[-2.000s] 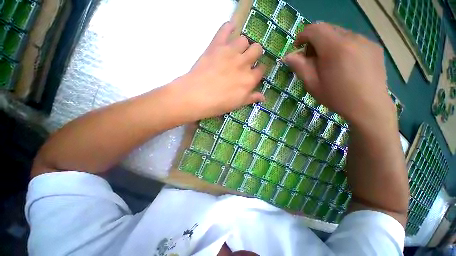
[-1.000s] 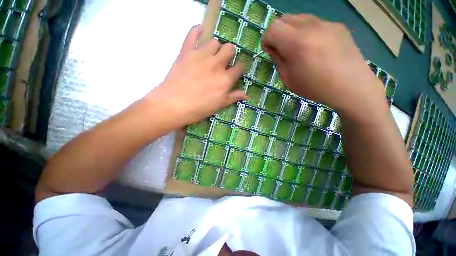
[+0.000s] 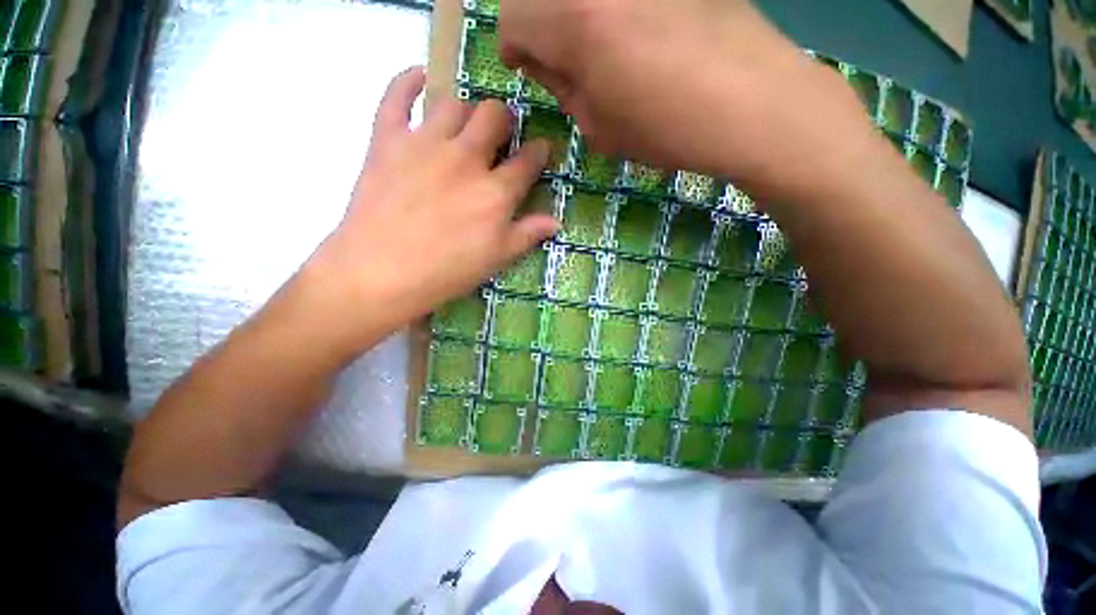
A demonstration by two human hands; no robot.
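Small green square circuit boards (image 3: 565,376) with pale edges lie in a tight grid on a brown cardboard sheet (image 3: 442,60). My left hand (image 3: 451,198) rests on the left part of the grid, palm down, fingers spread, and holds nothing visible. My right hand (image 3: 601,60) is over the upper part of the grid, cut off by the top edge of the picture. Its fingers are curled inward, and whether anything is between the fingertips is hidden.
White-silver padding (image 3: 246,180) lies left of the grid. Another green grid with cardboard (image 3: 18,180) stands at the far left. A further filled grid (image 3: 1064,300) is at the right. Cardboard pieces (image 3: 937,18) lie on the dark green mat (image 3: 829,27) at the upper right.
The grid and both hands sit further left in the picture. My right hand has moved up the grid toward the top edge. The thin pale stick seen at its fingertips earlier no longer shows.
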